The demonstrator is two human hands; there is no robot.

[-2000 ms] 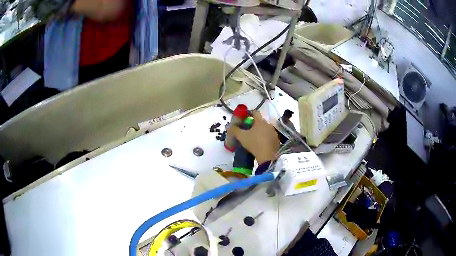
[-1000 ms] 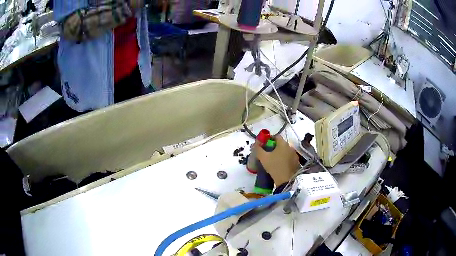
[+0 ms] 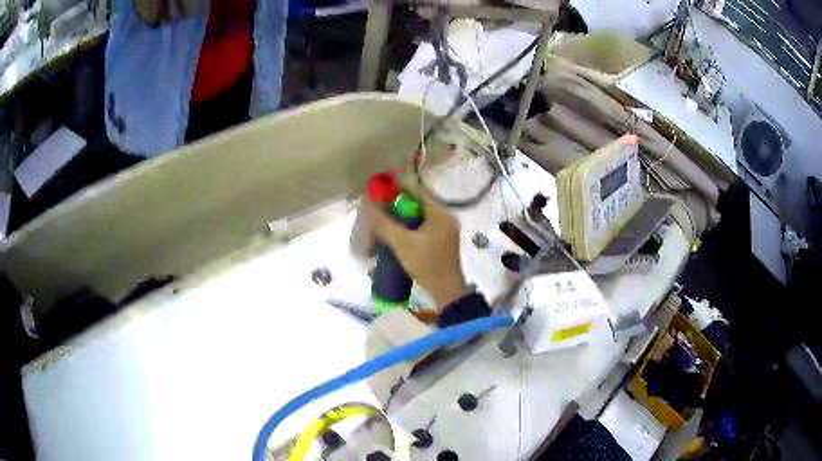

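My right hand, blurred, is closed around dark thread cones behind the sewing machine head. One cone has a red top. Another dark cone has green at its top and lower end and stands upright or slightly tilted. Scissors lie beside its base with the silver blades pointing left; an orange handle part shows near my cuff. The machine and blue hose hide part of my forearm. My left hand is not in view.
A long cream trough borders the back of the white table. The control panel stands at the right. A yellow-orange tray sits lower right. A person in a light blue garment stands across the trough. A thread stand rises behind.
My right hand and the cones have shifted left over the table, toward the trough. A metal disc is uncovered to the right of my hand. The camera view has also shifted.
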